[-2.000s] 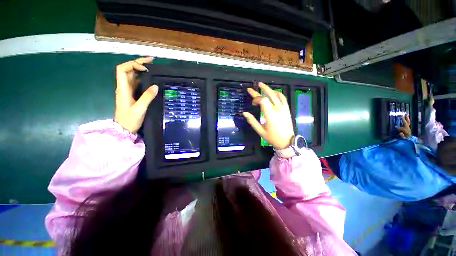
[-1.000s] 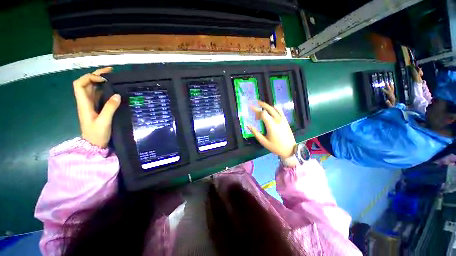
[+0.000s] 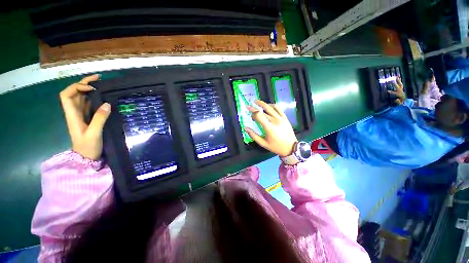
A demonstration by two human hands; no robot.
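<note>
A black foam tray (image 3: 177, 120) lies on the green bench with several smartphones face up in a row of slots. The leftmost smartphone (image 3: 148, 131) and the second smartphone (image 3: 204, 120) show black screens with small text lines. The third smartphone (image 3: 245, 97) and the fourth smartphone (image 3: 284, 95) show pale screens with green borders. My left hand (image 3: 85, 120) grips the tray's left end, thumb on top. My right hand (image 3: 272, 127) is over the third smartphone, fingers apart, a fingertip at its screen; it holds nothing.
Stacked black foam trays (image 3: 154, 23) stand on a wooden board (image 3: 169, 45) behind the bench's white edge strip (image 3: 23, 77). A metal upright (image 3: 349, 28) crosses at the back right. A person in a blue smock (image 3: 393, 133) works at another phone tray (image 3: 374, 87) to the right.
The view has shifted, so the tray appears further left. My right hand has moved from between the second and third smartphones to the third. A diagonal line now shows on that screen.
</note>
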